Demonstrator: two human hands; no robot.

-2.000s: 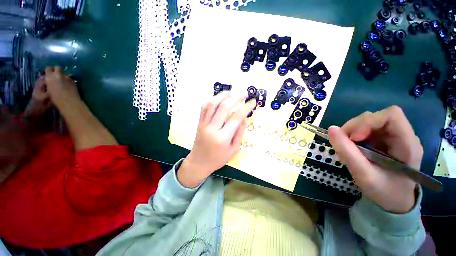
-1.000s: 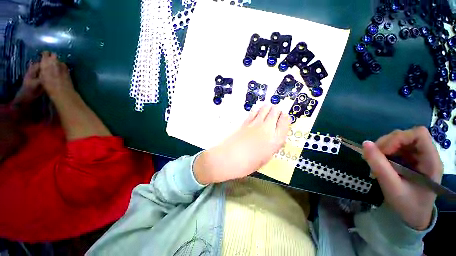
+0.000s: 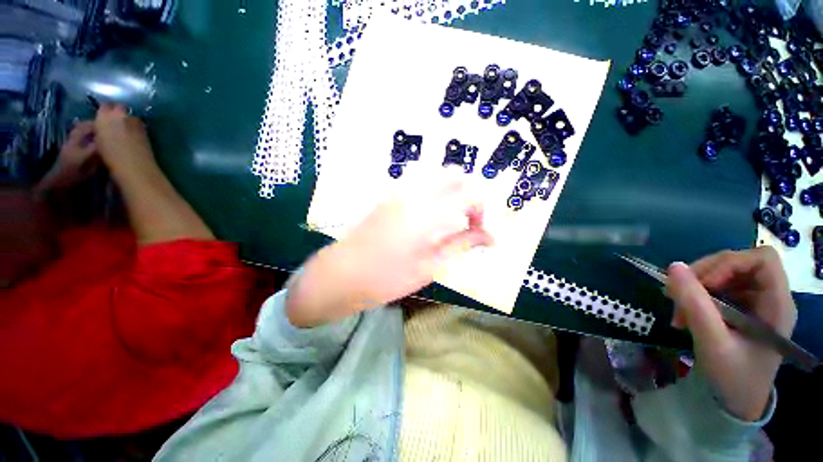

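Note:
The pale work sheet [image 3: 361,135] lies at the table edge, very bright. Several black housings [image 3: 547,135] with blue-glinting ends stand spaced out on its upper and right part. My left hand [image 3: 397,248] is over the near part of the sheet, overexposed and blurred, with fingers partly bent; whether it holds something cannot be told. My right hand [image 3: 735,316] holds the tweezers [image 3: 726,311] like a pen, right of the sheet, tips pointing left over the green table. A white strip with round holes [image 3: 591,300] lies at the sheet's near right corner.
Long white hole strips [image 3: 293,99] lie beyond the sheet on the left. A heap of loose black housings [image 3: 776,126] lies at the far right, partly on a second pale sheet [image 3: 801,262]. A person in a red sleeve [image 3: 185,280] works at the left with both hands on the bench.
One of the two short hole strips at the near right is no longer visible there. My left hand has moved left and bent its fingers. The tweezers have moved slightly right, away from the strips.

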